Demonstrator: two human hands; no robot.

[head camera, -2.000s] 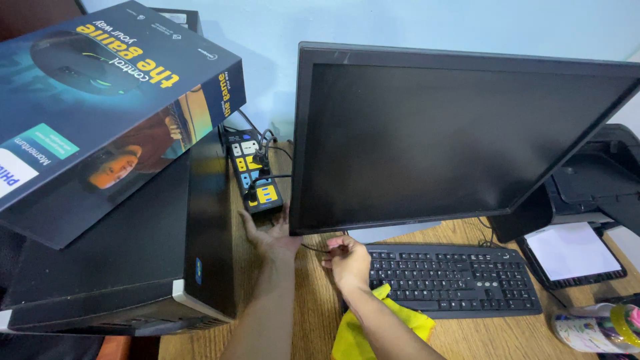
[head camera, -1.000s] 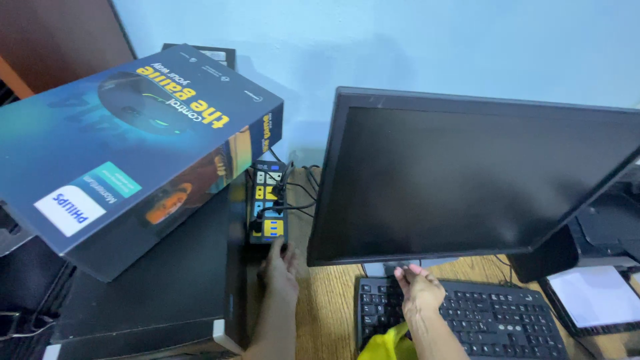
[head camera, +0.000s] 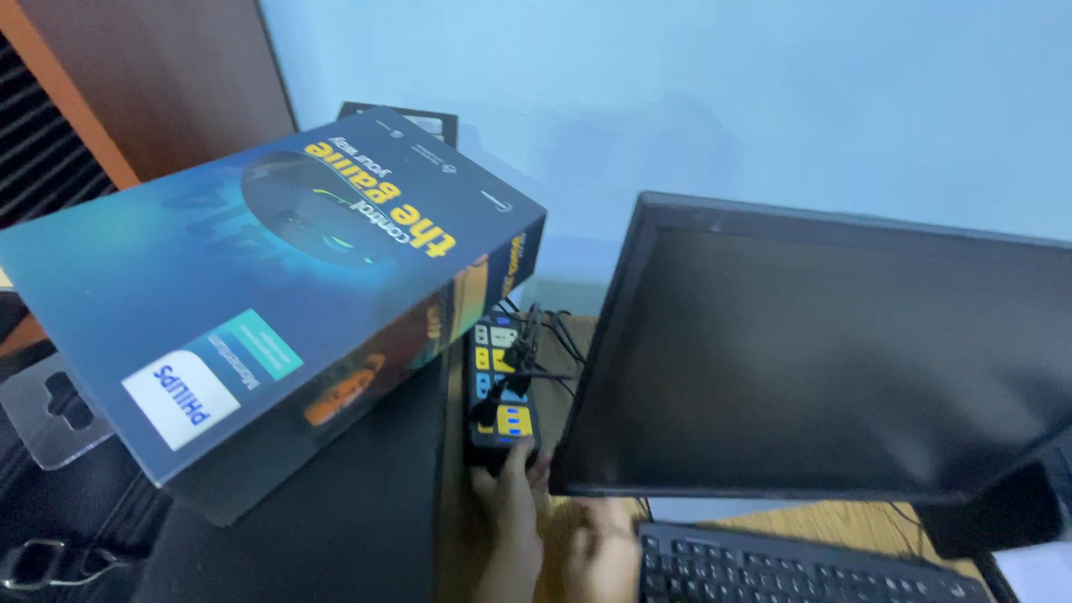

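Observation:
My left hand [head camera: 511,498] is at the near end of a black power strip [head camera: 502,452] with yellow, blue and white sockets, its fingers touching that end. Black plugs and cables [head camera: 519,360] sit in and over the strip. My right hand [head camera: 599,536], blurred, is just right of the left one, below the lower left corner of a black monitor [head camera: 837,360]; its fingertips are partly hidden, and whether it holds anything cannot be made out. The monitor's screen is dark. A black keyboard [head camera: 796,565] lies right of my right hand.
A large Philips box [head camera: 251,251] lies tilted on a black computer case [head camera: 335,502] at the left, overhanging the strip's far end. A smaller dark box [head camera: 440,126] stands behind it against the blue wall [head camera: 670,100]. White paper [head camera: 1038,569] shows at lower right.
My right hand has moved left, from below the monitor's bottom edge by the keyboard to beside my left hand. The left hand stays near the strip's end. The view has shifted up and left.

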